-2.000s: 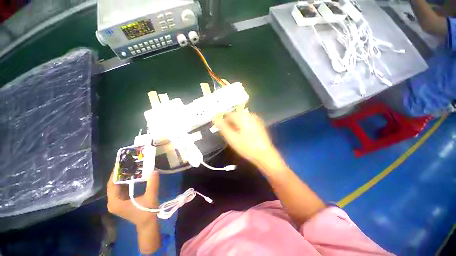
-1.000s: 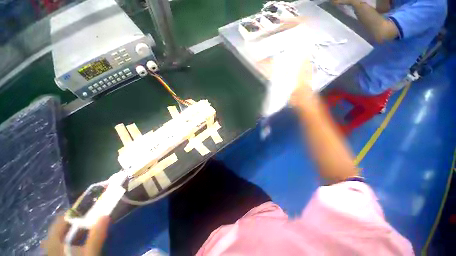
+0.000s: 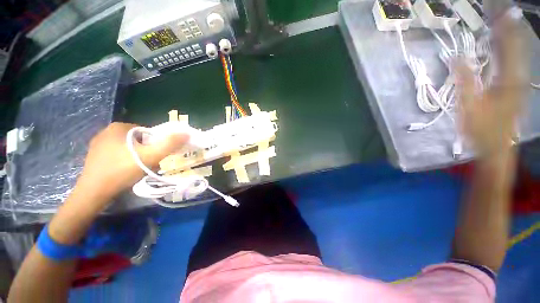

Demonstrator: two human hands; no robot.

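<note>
My left hand (image 3: 115,157), with a blue band on the wrist, grips a white power adapter (image 3: 155,135) at the left end of the white power strip (image 3: 237,133). Its coiled white cable (image 3: 169,186) hangs in front, and the cable end connector (image 3: 232,201) points right. Whether the adapter is plugged in is hidden. My right hand (image 3: 494,112) is blurred, over the grey foam pad (image 3: 379,94) at the right, by the white cables (image 3: 429,92). I cannot tell if it holds anything. Open charger units (image 3: 394,13) lie at the pad's back.
The bench instrument (image 3: 172,32) stands at the back left, with coloured test leads (image 3: 231,86) running to the strip. A film-wrapped pad (image 3: 65,130) at the left bears a white adapter (image 3: 19,141). Masking tape (image 3: 240,168) crosses the strip. Blue floor (image 3: 355,219) lies beyond the bench edge.
My left hand has moved from the lower left onto the strip's left end with an adapter. A white adapter now lies on the left pad. My right hand is farther right over the foam pad.
</note>
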